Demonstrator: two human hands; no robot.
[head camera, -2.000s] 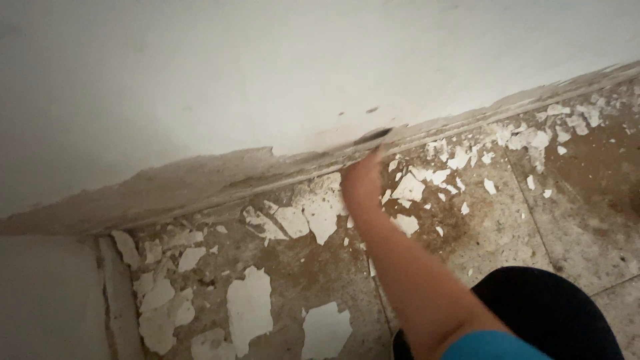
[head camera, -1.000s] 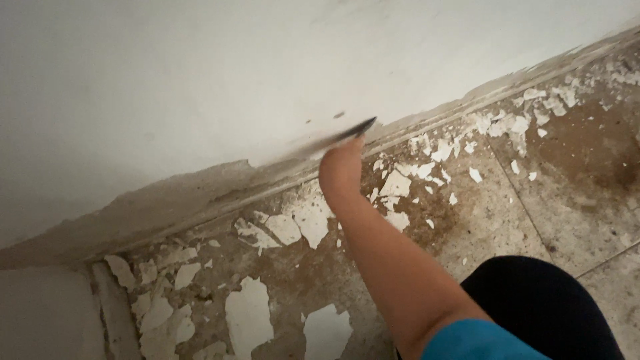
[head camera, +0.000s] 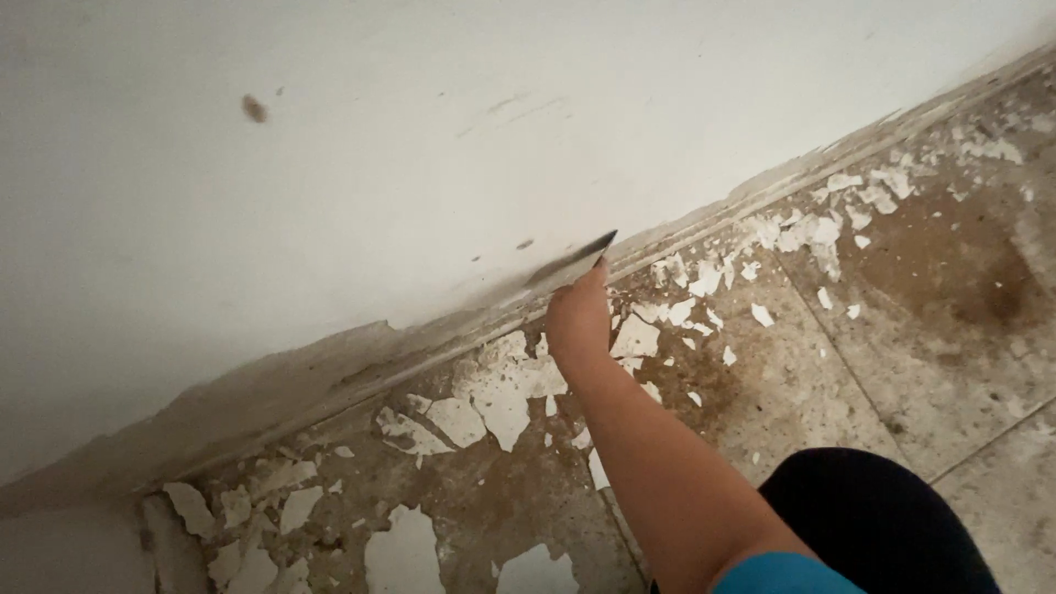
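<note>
My right hand (head camera: 577, 318) is closed around a flat scraping tool with a dark edge (head camera: 600, 242), probably a scraper or putty knife. Its handle is hidden by the hand. The blade lies against the foot of a white painted wall (head camera: 396, 181), at the upper edge of a bare grey-brown strip (head camera: 280, 388) where the paint is gone. Below the hand, large white paint flakes (head camera: 503, 404) lie on the floor beside the wall. My left hand is out of view.
Stained floor tiles (head camera: 792, 371) carry more paint chips (head camera: 705, 279) along the wall. A dark-clothed knee (head camera: 874, 528) is at the lower right, beside my forearm. At the lower left, a pale surface (head camera: 66, 549) meets the wall at a corner.
The tool and my right hand have moved rightward along the wall's foot, farther from the small dark marks. More of the blade shows than two seconds ago. The view has shifted slightly.
</note>
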